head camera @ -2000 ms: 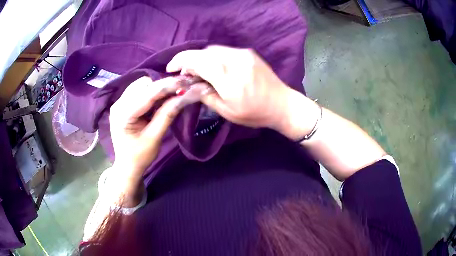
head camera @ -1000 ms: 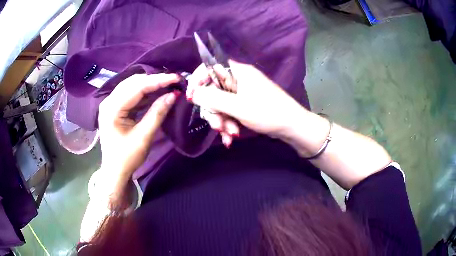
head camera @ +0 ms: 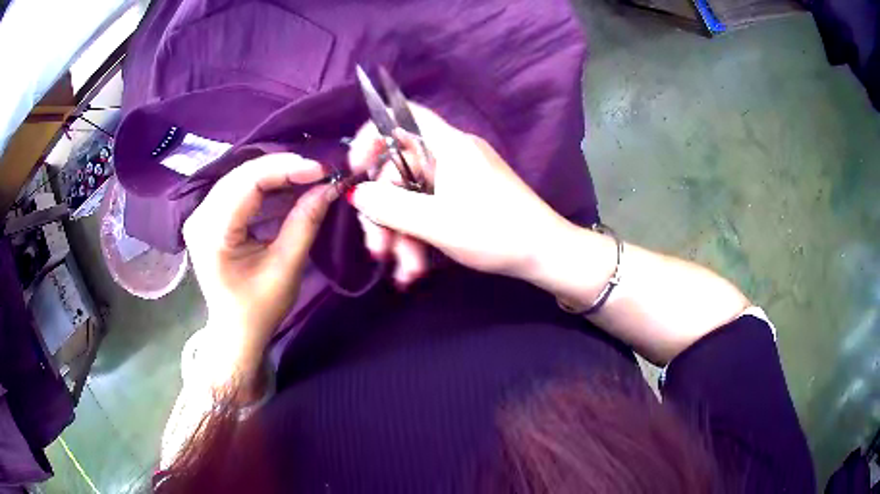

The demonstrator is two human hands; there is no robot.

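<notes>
Purple trousers (head camera: 425,39) lie over my lap, with the waistband (head camera: 207,106) curving in a loop at the left. A dark woven label and a white label (head camera: 196,154) show inside it. My left hand (head camera: 256,227) pinches the waistband edge between thumb and fingertips, with a tiny dark piece there, perhaps a hook or button. My right hand (head camera: 434,198) holds small scissors (head camera: 388,116) in the palm, blades spread and pointing up and away. Its thumb and fingertip meet close beside the left fingertips. A needle or thread cannot be made out.
A pink translucent basket (head camera: 145,275) stands on the green floor (head camera: 695,174) at the left. A box of small spools (head camera: 92,172) and a white-covered table edge (head camera: 58,34) are behind it. Dark purple cloth hangs at the far left (head camera: 29,386) and top right.
Two seconds ago both hands were together over the waistband with no scissors visible; since then the right hand has turned, showing them. In the last second it has moved slightly left, close to the left fingertips.
</notes>
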